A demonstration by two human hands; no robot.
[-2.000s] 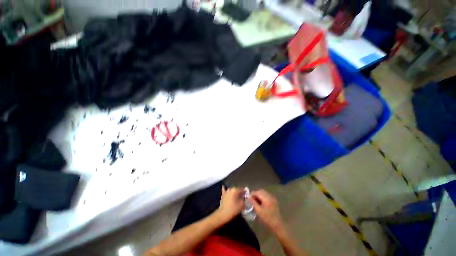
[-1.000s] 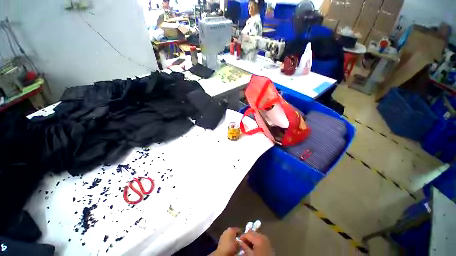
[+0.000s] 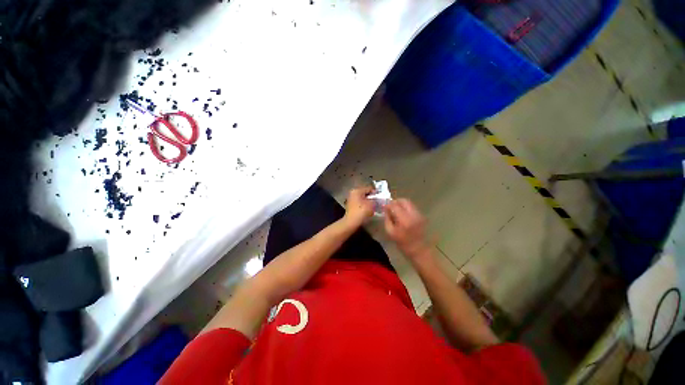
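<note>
My left hand (image 3: pixel 360 206) and my right hand (image 3: pixel 405 223) are bare and close together above my lap, past the table's edge. Both hold a small crumpled white thing (image 3: pixel 381 193), which looks like a thin work glove; its shape is too small to tell well. The scissors with red loop handles (image 3: pixel 174 136) lie on the white table cover (image 3: pixel 278 83), blades pointing to the upper left.
Dark clippings (image 3: pixel 116 195) are scattered around the scissors. A large black fabric heap (image 3: pixel 67 68) covers the upper left, with black sewn pieces (image 3: pixel 64 280) at lower left. A blue bin (image 3: pixel 458 79) holds grey-purple material. Yellow-black tape (image 3: pixel 526 173) crosses the floor.
The view has tilted down towards my lap, so the red bag and the can are out of view. My hands still hold the white thing; the scissors still lie on the table.
</note>
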